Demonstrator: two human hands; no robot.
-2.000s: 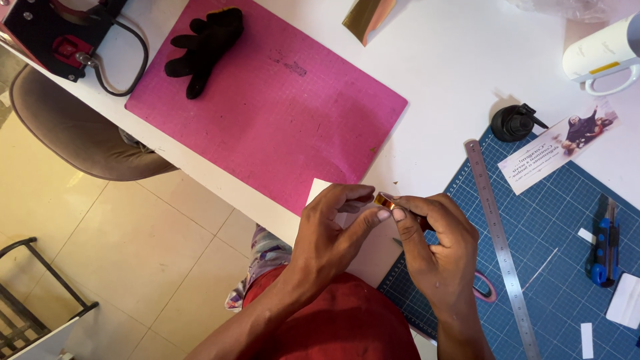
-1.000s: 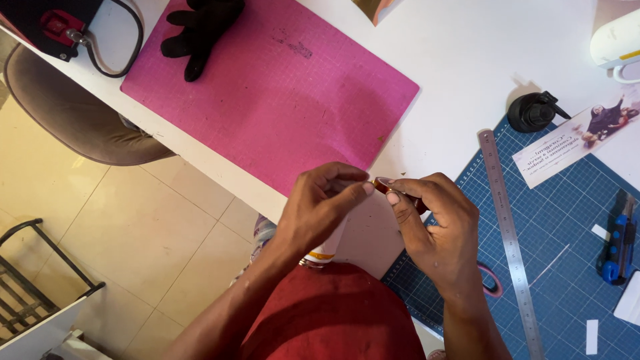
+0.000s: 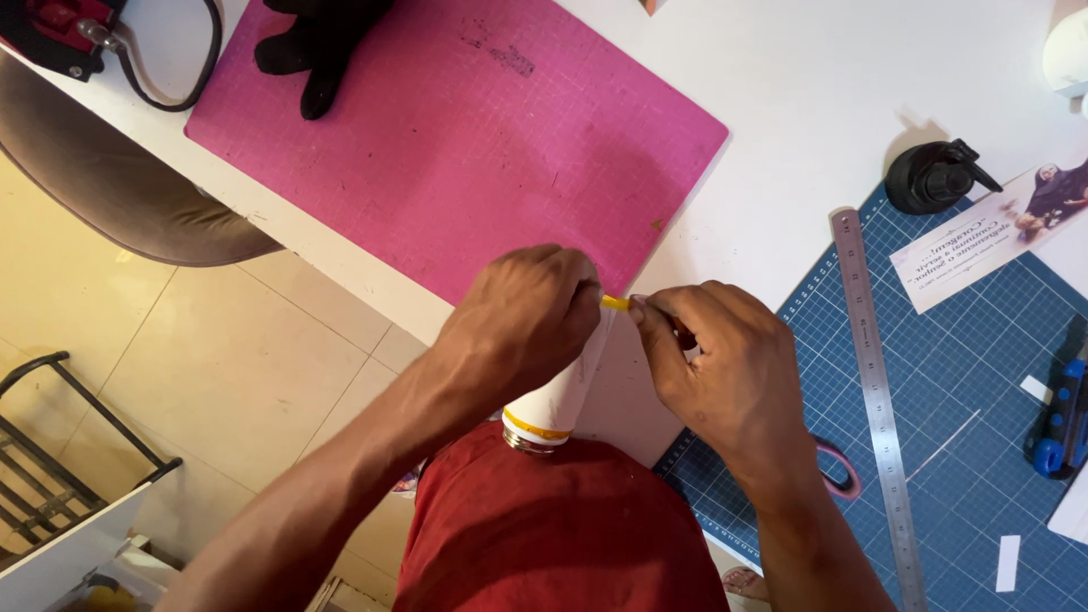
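Observation:
A short strip of yellow-amber tape is stretched between my two hands. My left hand pinches its left end, and my right hand pinches the other end between thumb and forefinger. Below the strip lies a white metal bottle with a yellow band near its threaded, uncapped neck, which points toward my body. My left hand and wrist cover part of the bottle. A black bottle lid with a spout rests at the upper right.
A pink cutting mat carries a black glove. On the right, a blue cutting mat holds a steel ruler, a blue utility knife and a printed card. Pink scissor handles lie beside my right wrist.
My hands have drawn apart, and the amber strip now spans the gap between them. More of the white bottle shows below my left hand.

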